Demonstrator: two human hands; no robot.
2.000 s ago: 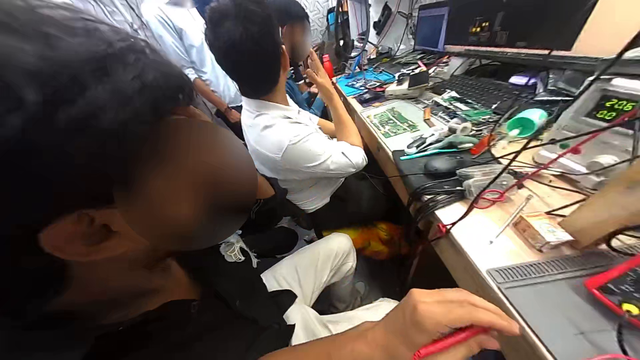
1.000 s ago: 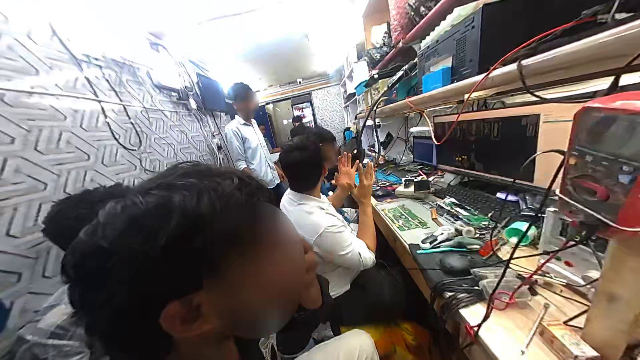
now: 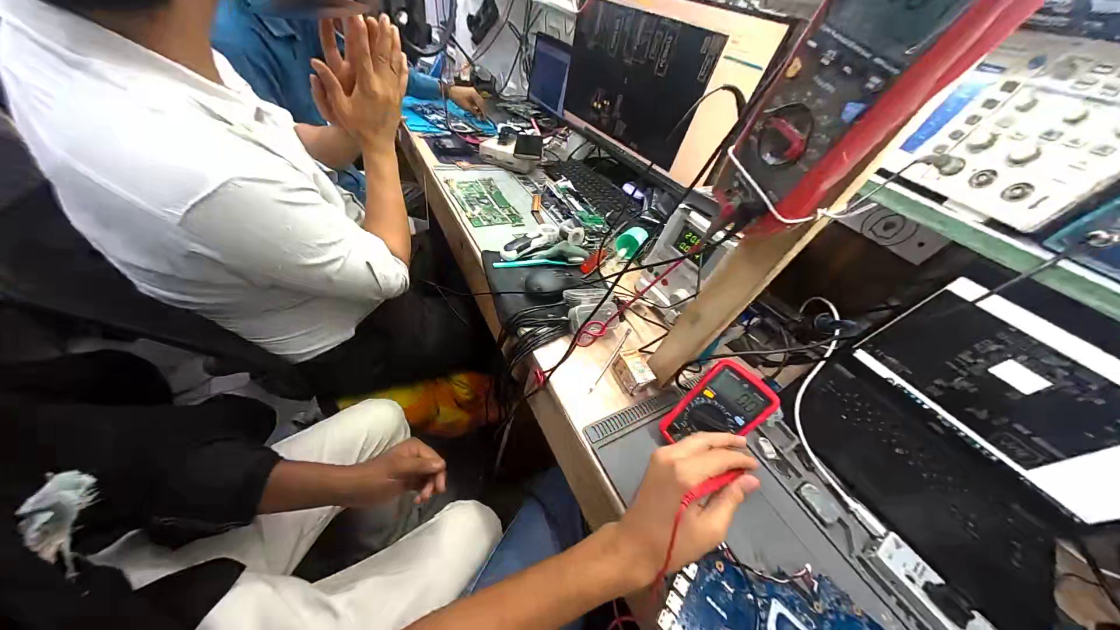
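My left hand [image 3: 691, 499] reaches in from the bottom, its fingers closed around a red multimeter test probe [image 3: 710, 486], whose red lead hangs below the hand. Just beyond my fingertips a red-framed digital multimeter [image 3: 722, 402] lies face up on a grey surface. Below the hand, at the bottom edge, is part of a blue circuit board [image 3: 744, 595] with connectors and thin wires. The probe's tip cannot be made out. My right hand is out of view.
An open laptop [image 3: 927, 472] stands at right, a white cable beside it. A wooden post [image 3: 744, 289] carries another red multimeter [image 3: 814, 114]. Farther along the bench are cables, a mouse [image 3: 551, 280], tools and a green circuit board [image 3: 483, 201]. Seated people are at left, one with a fist nearby.
The view has swung down and right from the room to the bench. My left hand, out of view a second ago, shows again with the red probe. The person in white still has both hands raised.
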